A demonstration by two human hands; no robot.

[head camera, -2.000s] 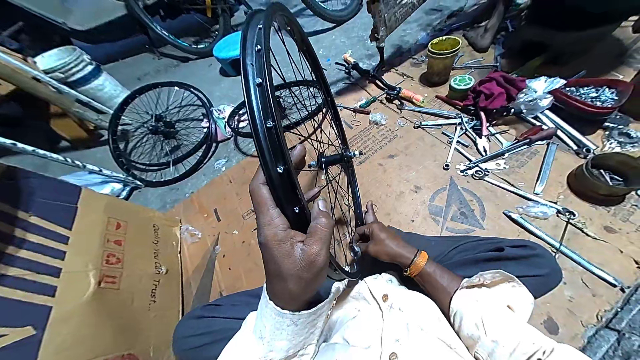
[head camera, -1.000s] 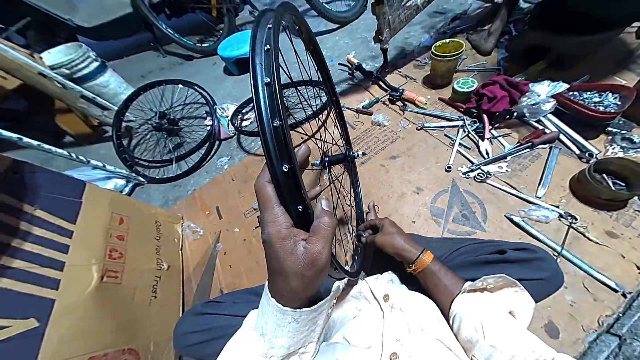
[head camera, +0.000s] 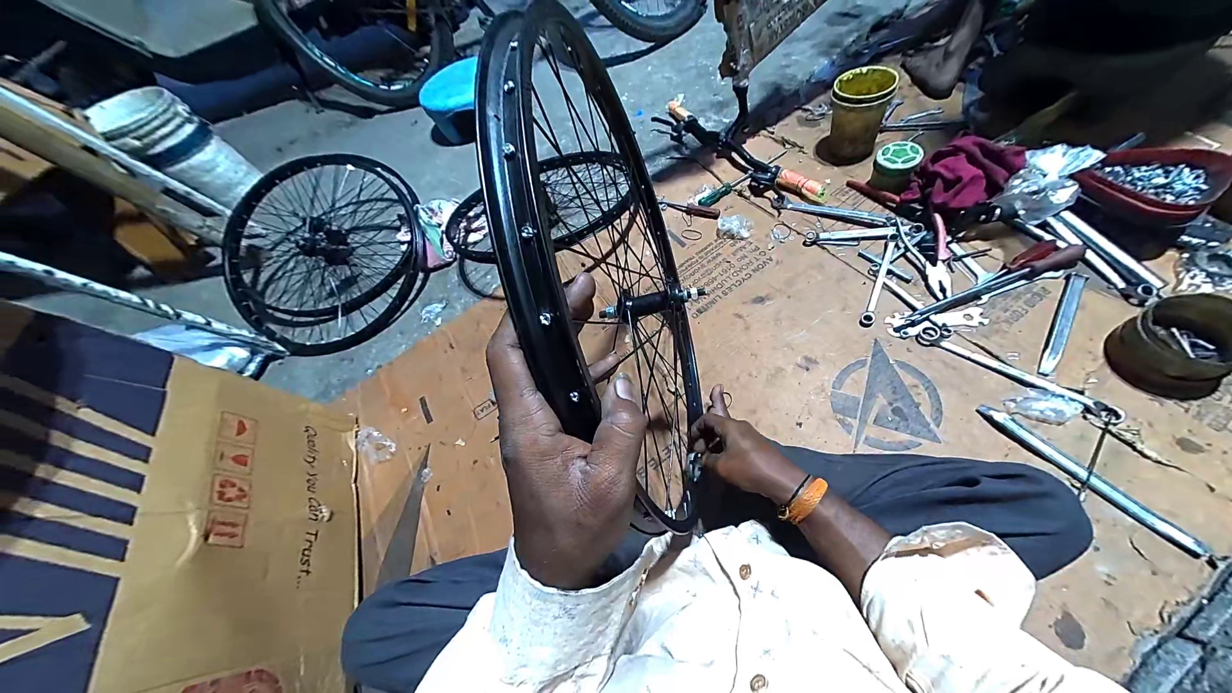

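Observation:
A black spoked bicycle wheel rim [head camera: 525, 231] stands nearly upright over my lap, its dark hub [head camera: 650, 303] held at the centre by the spokes. My left hand [head camera: 573, 443] grips the rim's near side, thumb on one face and fingers reaching among the spokes. At the rim's lower right edge is my right hand [head camera: 736, 448], fingers bent around a small metal piece [head camera: 695, 467] at the rim; whether that is a spoke key or another part is too small to tell. An orange band circles my right wrist.
Wrenches [head camera: 881, 279], pliers [head camera: 936, 274] and metal tubes [head camera: 1097, 486] lie on the cardboard at right, near a red tray of small parts [head camera: 1155, 183] and tins [head camera: 861, 101]. More wheels [head camera: 322, 255] lie at left, beyond an upright cardboard box [head camera: 231, 539].
My left hand keeps its grip on the rim. The fingers of my right hand have shifted slightly at the rim's lower edge.

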